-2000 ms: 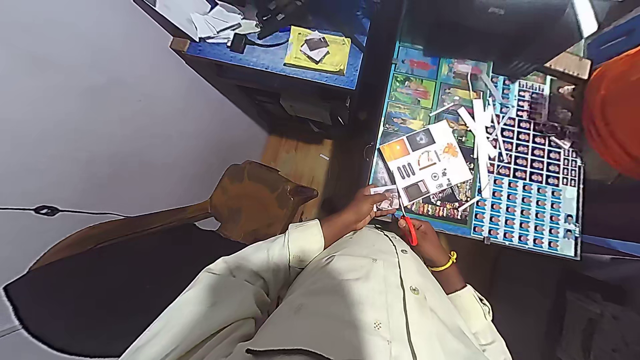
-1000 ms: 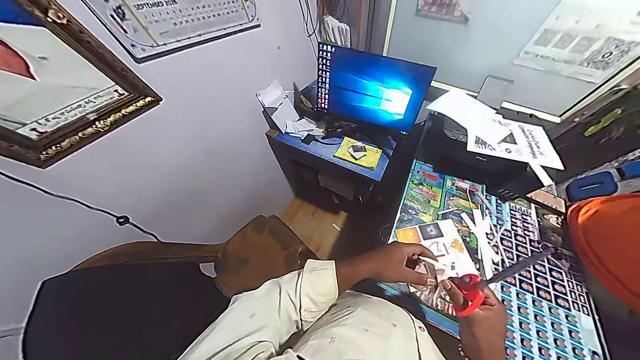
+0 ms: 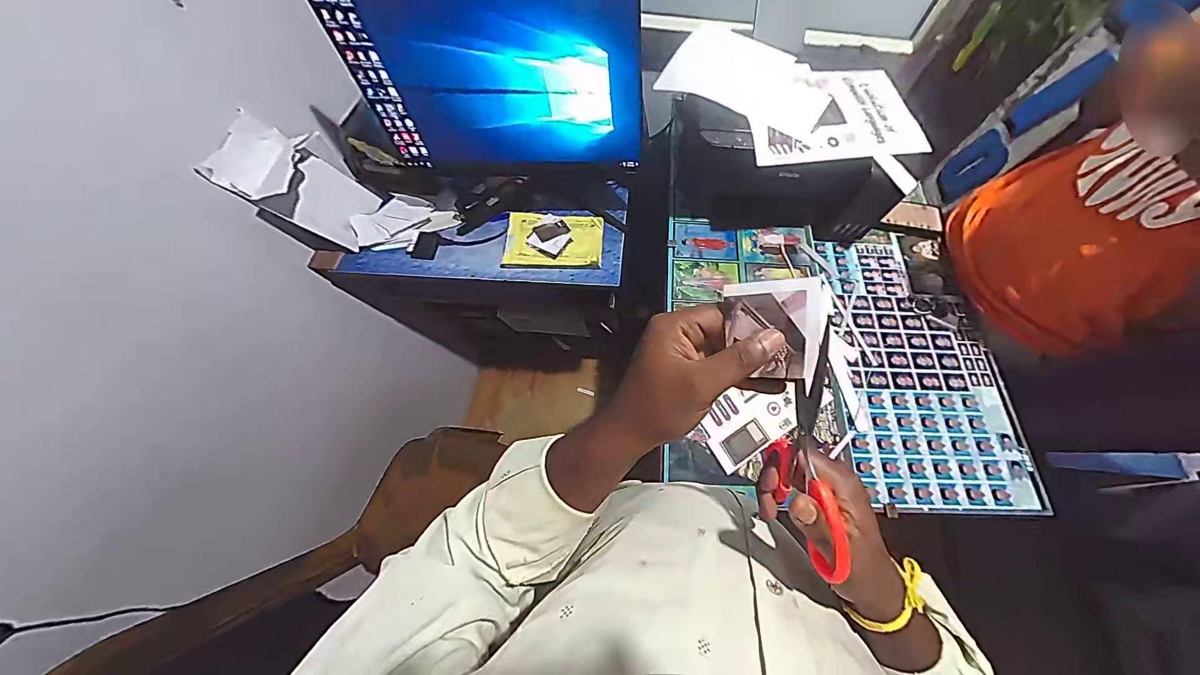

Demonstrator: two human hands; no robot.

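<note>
Between thumb and fingers, my left hand (image 3: 680, 375) holds a small printed picture (image 3: 773, 328) with a white margin on its right side. My right hand (image 3: 834, 516) has its fingers in the red handles of a pair of scissors (image 3: 829, 544). The dark blades point up and meet the picture's lower right edge; whether they are parted is hard to tell. Below the picture, a printed sheet (image 3: 745, 436) with small images lies on the table. White paper strips (image 3: 848, 384) lie to the right of the blades.
Rows of small portrait photos (image 3: 928, 422) cover the tabletop at the right. A printer (image 3: 787, 187) with papers on it stands behind. At the left are a monitor (image 3: 497, 84) and a yellow packet (image 3: 581, 242) on a blue desk. A person in orange (image 3: 1059, 253) is at the right.
The picture and scissors have been raised above the printed sheet on the table. The scissors, pointing up and to the right a second ago, now point up along the picture's edge. The view has shifted markedly.
</note>
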